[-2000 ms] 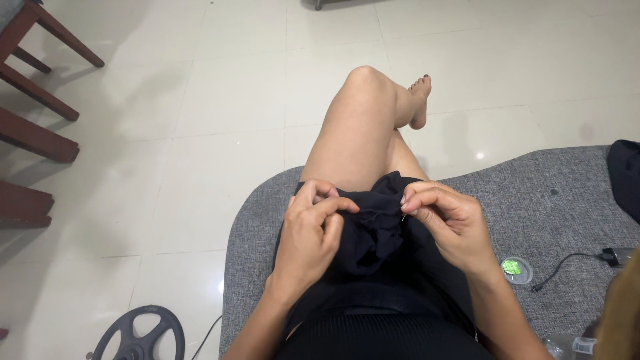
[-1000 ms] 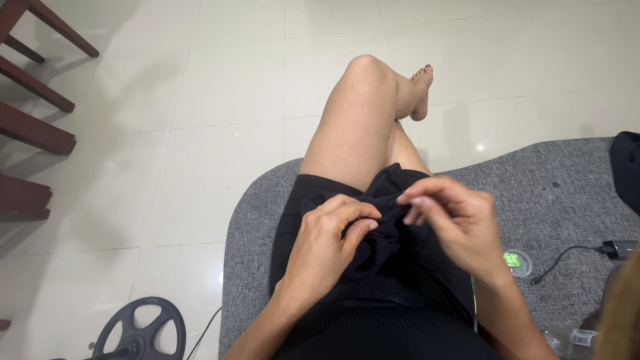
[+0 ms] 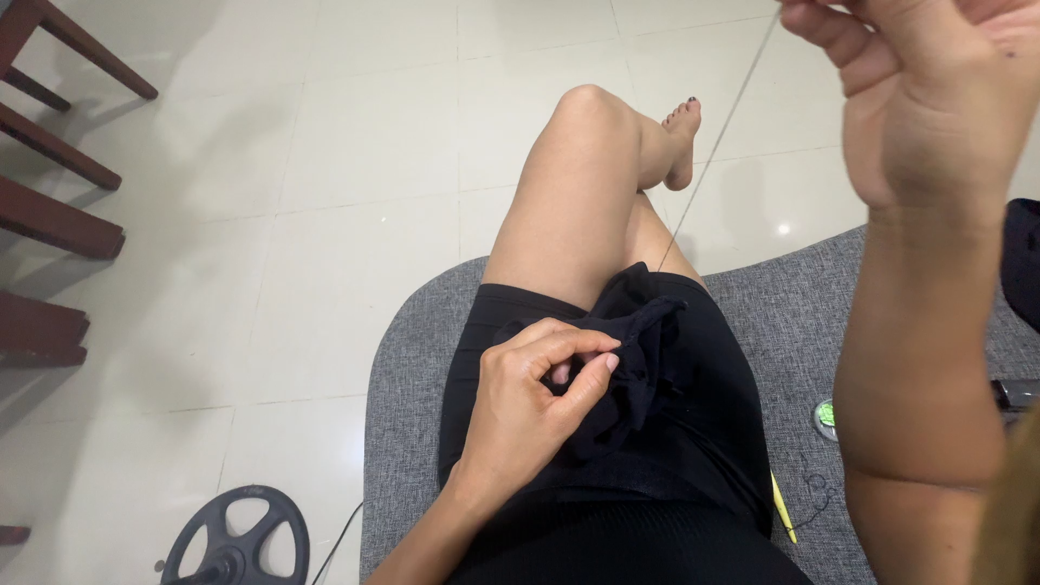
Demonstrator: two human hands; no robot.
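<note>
My left hand (image 3: 532,390) pinches a dark, bunched cloth (image 3: 630,366) that lies on my lap over black shorts. A thin thread (image 3: 719,138) runs taut from the cloth up to my right hand (image 3: 934,89), which is raised at the top right with its fingertips cut off by the frame's edge. Whether a needle is between those fingertips cannot be seen. A yellow pointed tool (image 3: 782,508) rests on the grey seat beside my thigh, with a loose dark thread (image 3: 816,496) near its tip.
The grey fabric seat (image 3: 414,341) is under me. On it at right are a small round container (image 3: 826,418) with green contents and a black object (image 3: 1016,394). Dark red wooden legs (image 3: 61,215) stand at left. A black weight plate (image 3: 244,536) and a cable (image 3: 337,540) are at lower left.
My right hand has risen from beside the cloth to the top right, and the thread is now stretched out. My left hand stays at the cloth. The yellow tool has come into sight.
</note>
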